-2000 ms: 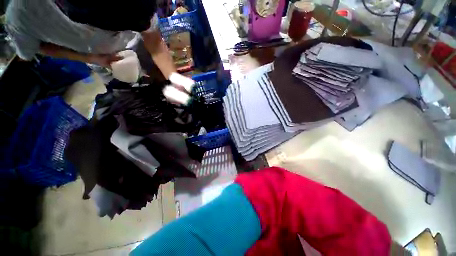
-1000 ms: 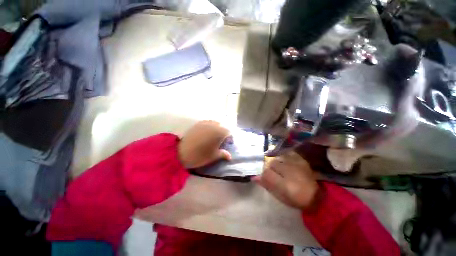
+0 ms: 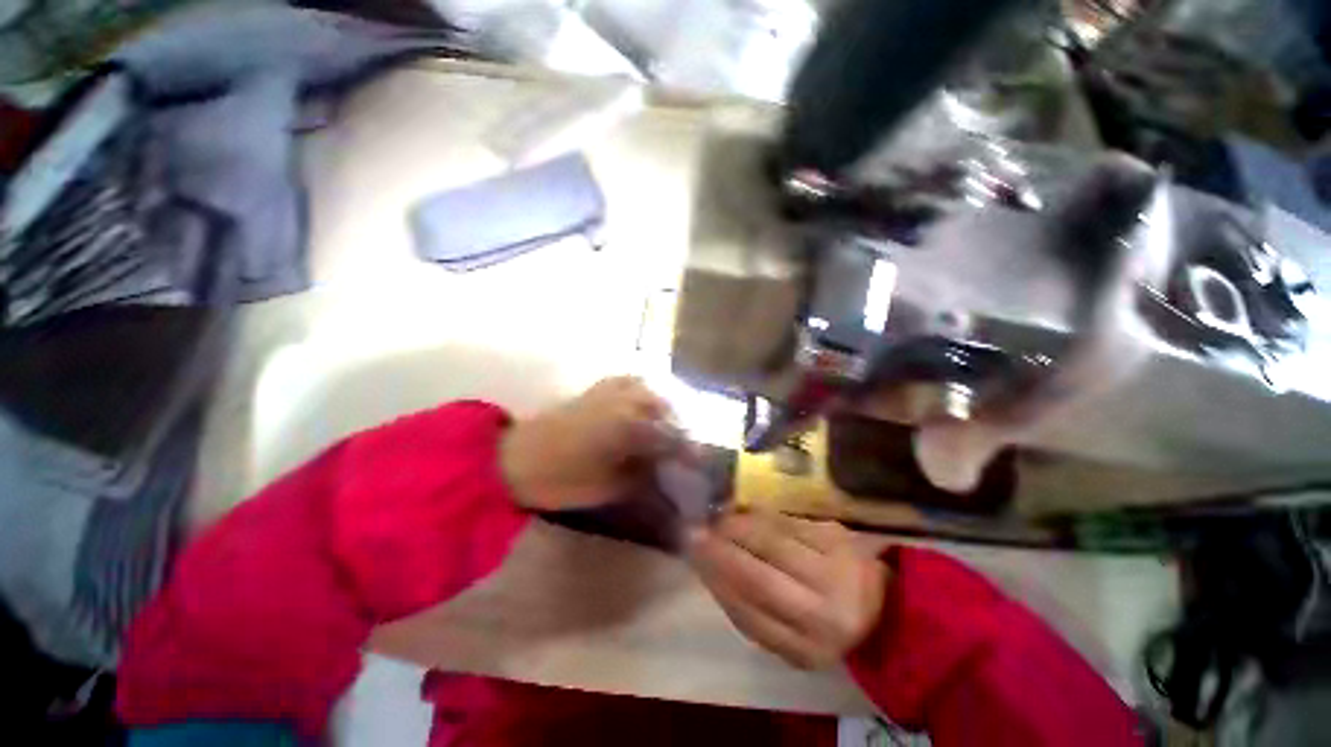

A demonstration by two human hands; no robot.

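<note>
My left hand (image 3: 577, 450) holds a small fabric piece (image 3: 683, 489) at its left side, just left of and in front of the needle area. My right hand (image 3: 788, 584) pinches the right edge of the piece. The piece shows grey and dark faces, is partly lifted and is blurred; the fingers hide much of it. The lit yellowish throat plate (image 3: 788, 474) lies right of the piece, under the sewing machine head (image 3: 745, 314). The needle tip cannot be told clearly.
Grey-blue finished pieces (image 3: 511, 212) lie on the pale table (image 3: 350, 343) left of the machine head. Stacks of cut pieces (image 3: 88, 248) are at the far left. Dark-handled scissors (image 3: 1168, 664) lie at the right. Clear plastic (image 3: 701, 44) is behind the work.
The view swung from the stacks to the machine. Since one second ago, both hands have shifted slightly left, lifting the fabric piece and baring the yellowish plate.
</note>
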